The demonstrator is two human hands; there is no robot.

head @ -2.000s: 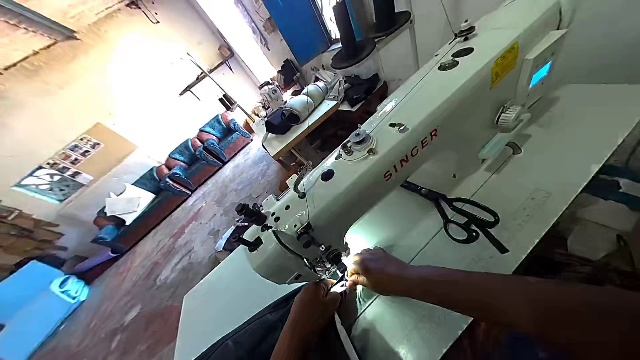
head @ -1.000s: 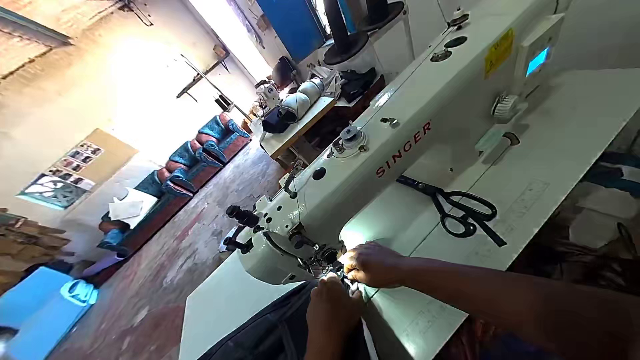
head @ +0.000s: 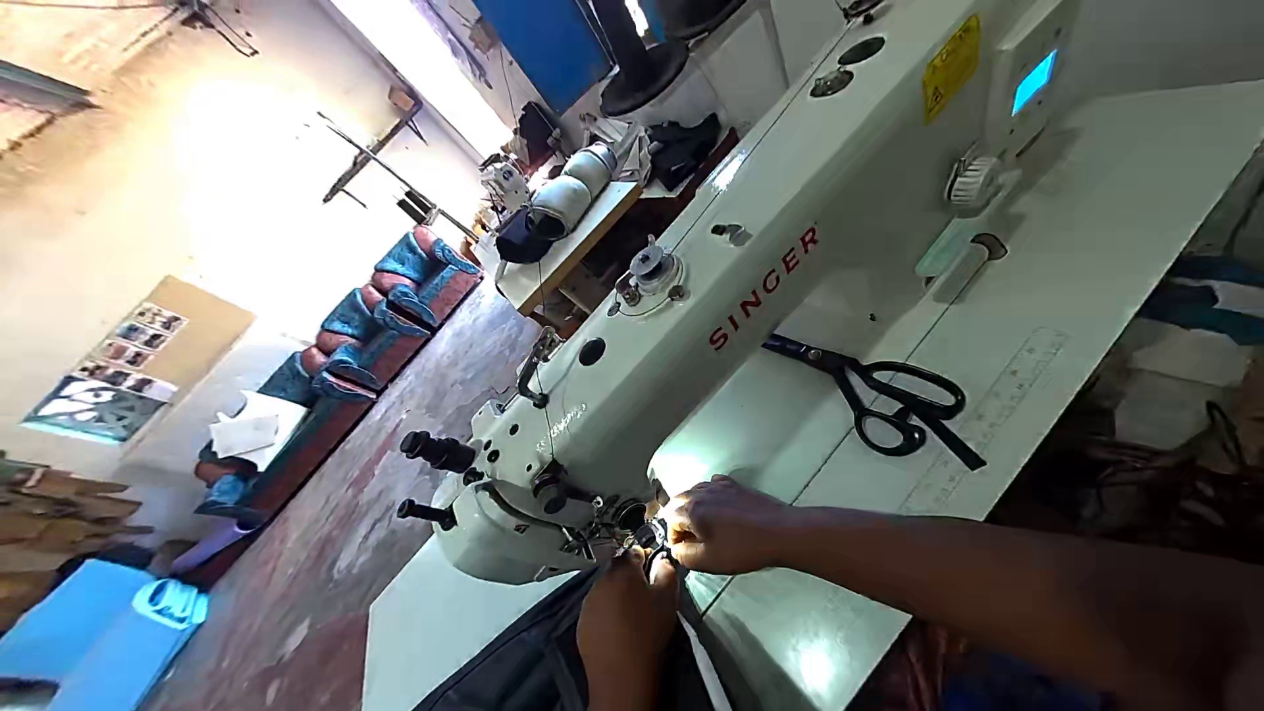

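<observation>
A white Singer sewing machine (head: 632, 385) spans the view, its needle area lit by a lamp. Dark fabric (head: 523, 652) with a white strip (head: 703, 662) along one side runs from the bottom edge up to the needle area. My left hand (head: 629, 602) lies on this fabric, its fingertips pinching the cloth just in front of the presser foot. Right beside it, my right hand (head: 726, 525) has curled fingers at the cloth by the needle; the exact grip is partly hidden. Black-handled scissors (head: 879, 390) lie on the machine table, right of the arm, over a dark strip (head: 953, 442).
The white table (head: 1116, 227) extends under the machine, with ruler markings near its right edge. A black thread cone (head: 642, 69) stands behind. Beyond are another table (head: 583, 242) with rolls and cloth, a row of blue armchairs (head: 346, 326), and blue material (head: 89, 632) at lower left.
Both hands stay near the needle area with only small finger shifts. The scissors have not moved on the table.
</observation>
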